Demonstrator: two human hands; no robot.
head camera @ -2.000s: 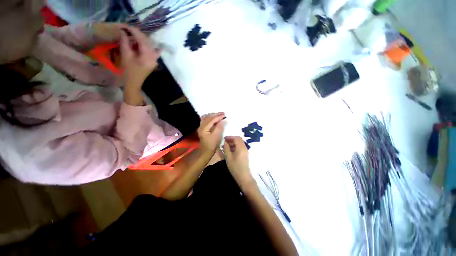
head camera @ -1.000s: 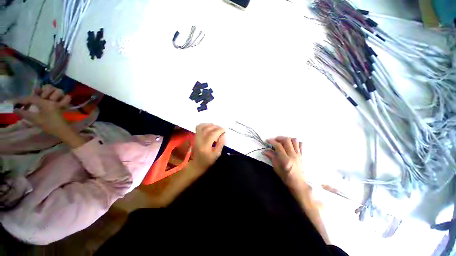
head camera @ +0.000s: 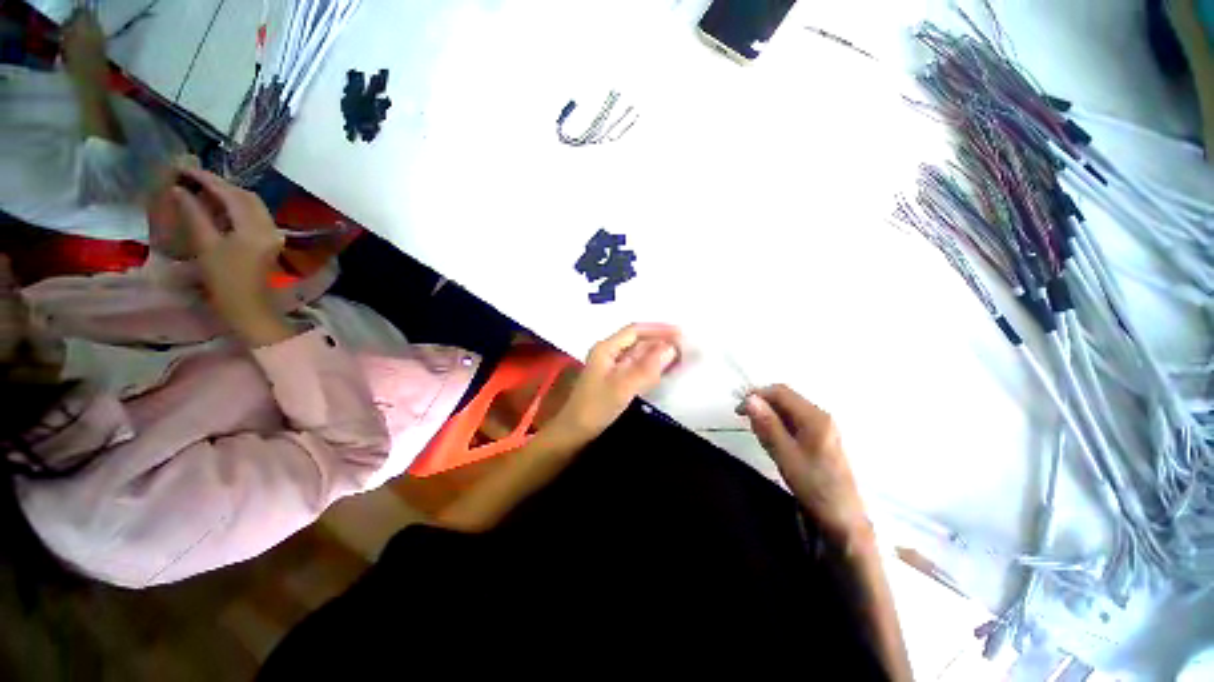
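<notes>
My right hand is closed on the wires of a cable at the table's near edge; a few thin wire ends show at its fingertips. The rest of that cable is mostly hidden. My left hand is just left of it, fingers curled together; I cannot tell whether anything is between them. A loose pile of small black housings lies on the white table beyond my left hand.
A thick cable bundle lies at right. A curved sample cable and a smartphone lie farther back. Another black pile lies at far left. A neighbour in a pink jacket sits at left beside an orange-red stool.
Since one second ago, the view has shifted. My right hand has gone from lying over the cable's wires on the table to pinching them near their ends.
</notes>
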